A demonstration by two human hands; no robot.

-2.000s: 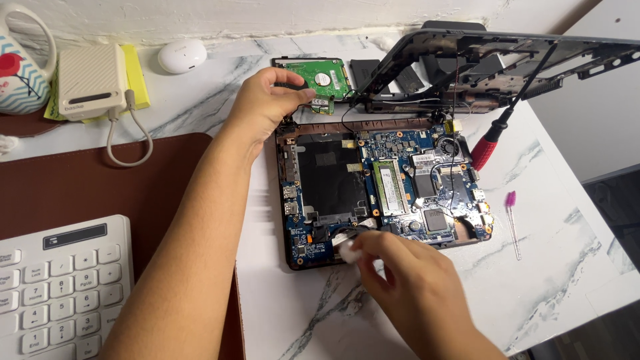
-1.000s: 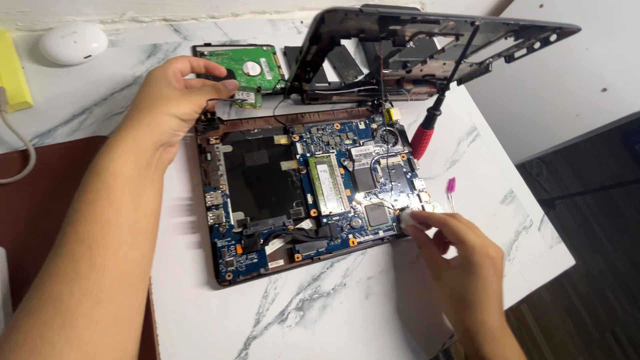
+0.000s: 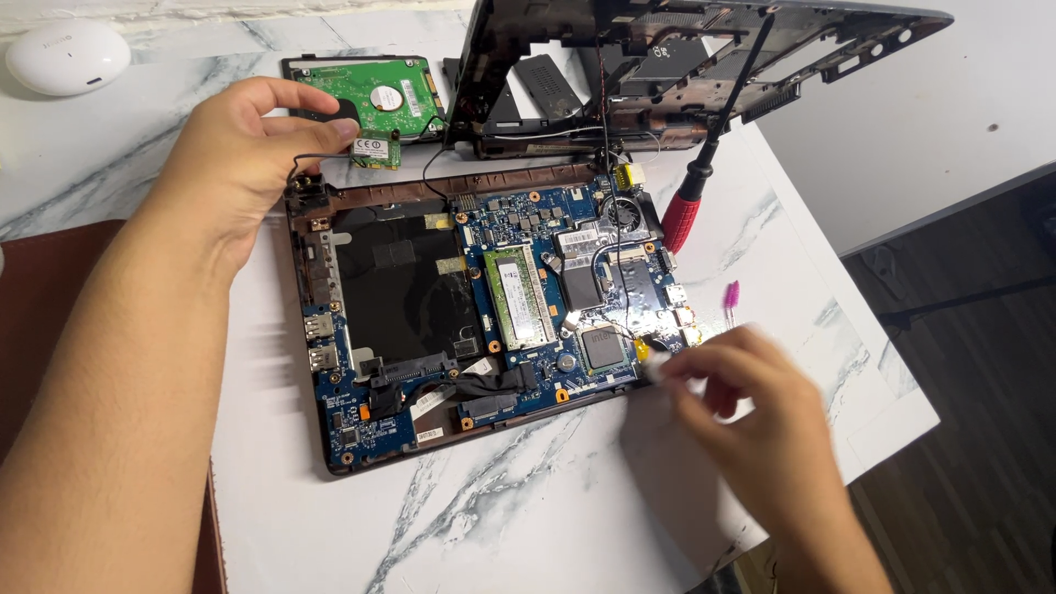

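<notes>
An opened small laptop base [image 3: 462, 181] lies on a marble-patterned table, its blue motherboard [image 3: 528, 216] exposed. My left hand [image 3: 247, 148] pinches a small green wireless card [image 3: 376, 152] with a wire attached, above the base's upper left corner. Over the lower right edge of the board, my right hand [image 3: 742, 388] holds a small white wad [image 3: 656, 365], blurred, beside a patch of yellow tape [image 3: 642, 350]. A memory module [image 3: 520, 297] sits mid-board, left of the heat sink and fan [image 3: 620, 214]. Thin black wires cross the board's right part.
Behind the base are a green-board hard drive [image 3: 371, 91] and a raised black laptop casing [image 3: 528, 33], with a red-handled screwdriver [image 3: 683, 216] leaning against it. A pink-tipped brush [image 3: 732, 295] lies right; a white earbud case [image 3: 68, 58] is back left, a brown mat [image 3: 58, 313] left.
My right hand has moved from the base's lower middle to its right edge, with the white wad. My left hand still holds the card near the upper left corner. The view has shifted.
</notes>
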